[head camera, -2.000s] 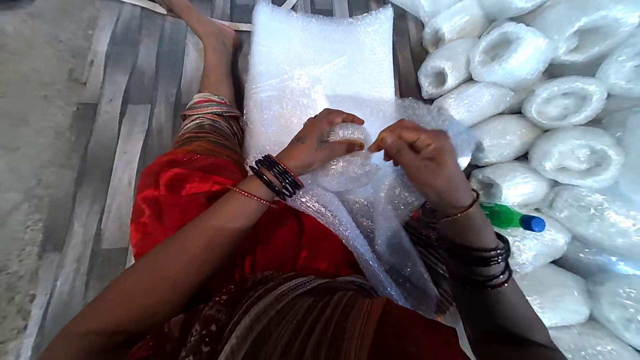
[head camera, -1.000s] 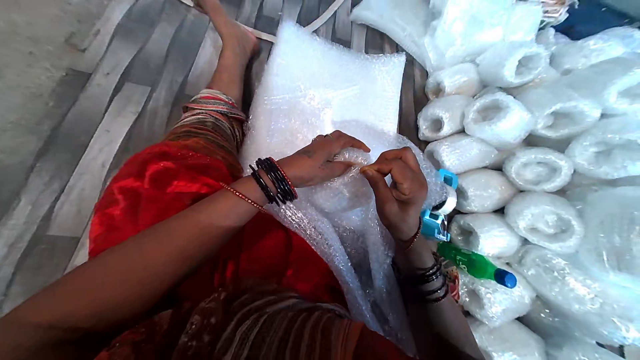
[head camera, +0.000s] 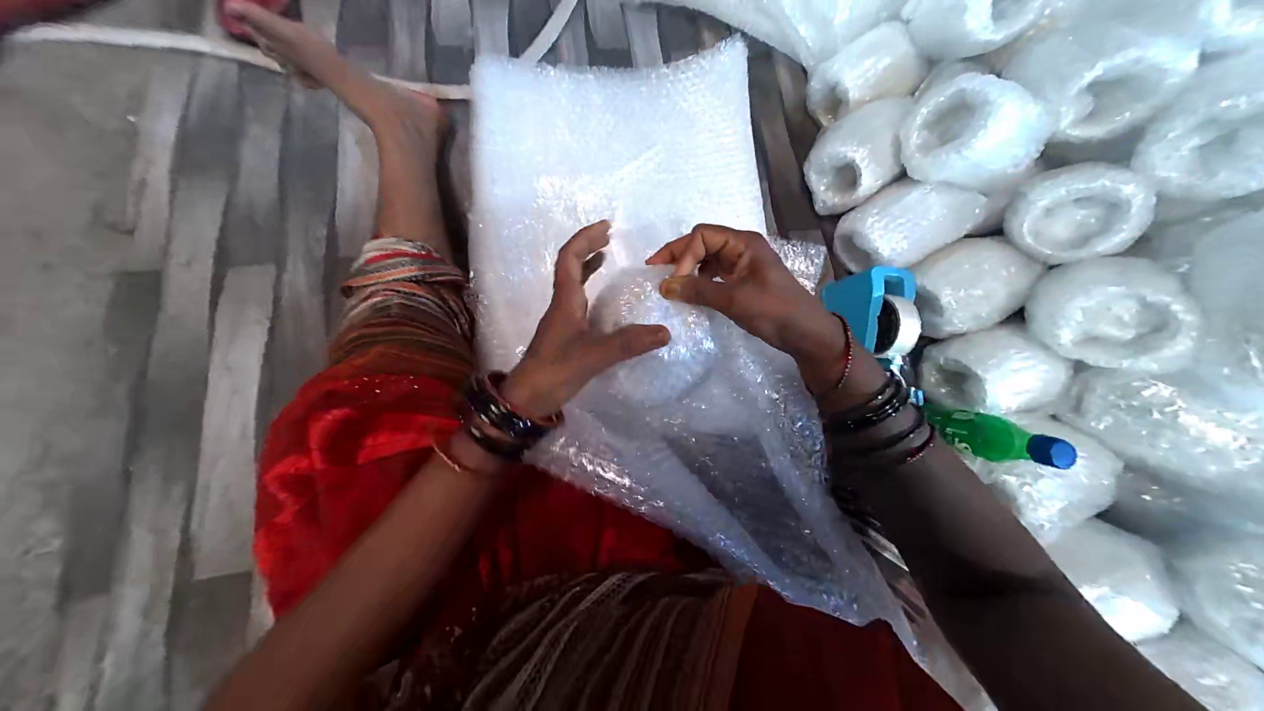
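Observation:
A round bundle of bubble wrap (head camera: 657, 336) stands over my lap, on loose clear bubble wrap (head camera: 632, 464) that hangs toward my right knee. My left hand (head camera: 583, 321) is beside the bundle, thumb and fingers spread apart. At the bundle's upper right edge, my right hand (head camera: 731, 281) has its thumb and fingertips close together; whether they pinch the film or something small cannot be made out. Behind the bundle lies a flat stack of white bubble wrap sheets (head camera: 612, 128). What the bundle holds inside is hidden.
Many wrapped, hollow-ended bundles (head camera: 1081, 212) are piled at the right. Beside my right wrist are a blue tape dispenser (head camera: 869, 306) with a tape roll and a green plastic bottle (head camera: 987, 434) with a blue cap. My bare foot (head camera: 395, 109) rests on the wood-patterned floor covering (head camera: 237, 395).
My left hand has lifted off the bundle and its fingers have spread. My right hand remains at the bundle's upper right side. The view has shifted.

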